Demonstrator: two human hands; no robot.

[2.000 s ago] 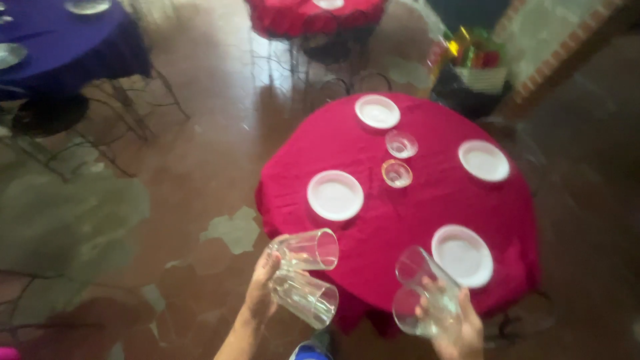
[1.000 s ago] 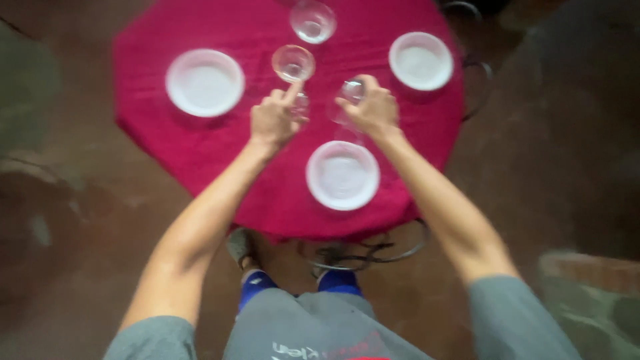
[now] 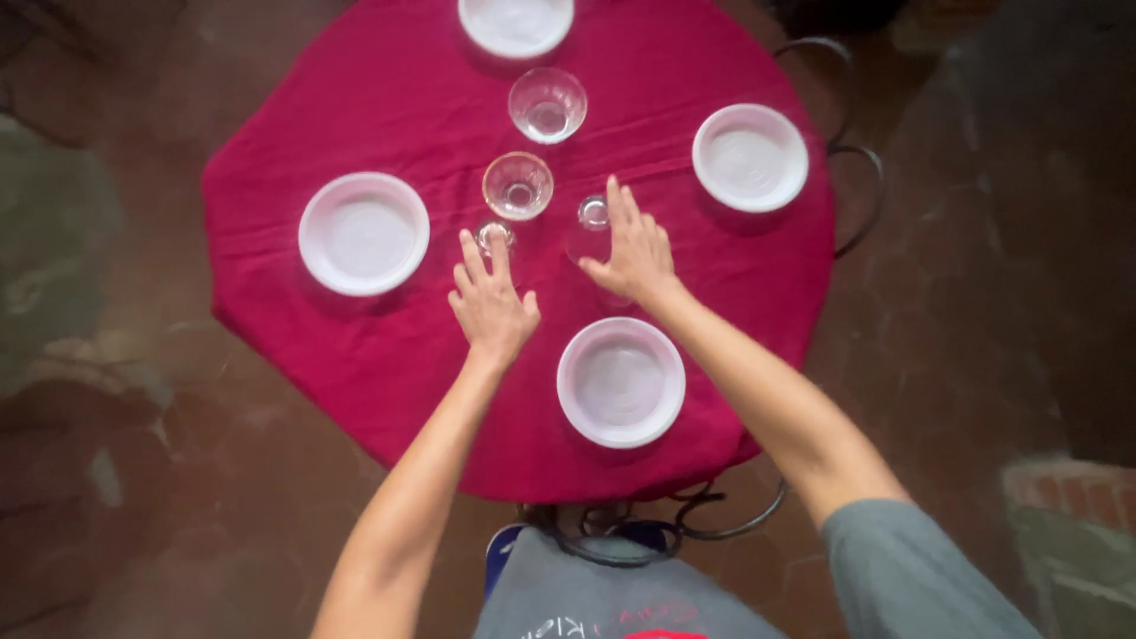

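Observation:
My left hand (image 3: 490, 306) is spread over the red tablecloth, its fingertips at a drinking glass (image 3: 493, 238) whose lower part is hidden. My right hand (image 3: 637, 253), fingers apart, is beside another drinking glass (image 3: 593, 213); whether the palm touches it is unclear. Just above the left glass is a small glass bowl with an amber rim (image 3: 518, 186), and beyond it a clear glass bowl (image 3: 548, 106). White plates lie around them: one at the left (image 3: 364, 233), one at the right (image 3: 750, 158), one nearest me (image 3: 621, 382) and one at the far edge (image 3: 516, 22).
The round table with its red tablecloth (image 3: 355, 355) fills the middle of the view. Curled black metal chair parts (image 3: 865, 200) show at its right edge and more (image 3: 621, 557) at the near edge, close to my body. Brown tiled floor surrounds it.
Two seconds ago each hand held drinking glasses near the table's edge; now glasses stand on the cloth by the hands. Since one second ago, my left hand's fingers have spread. The view has moved over the table.

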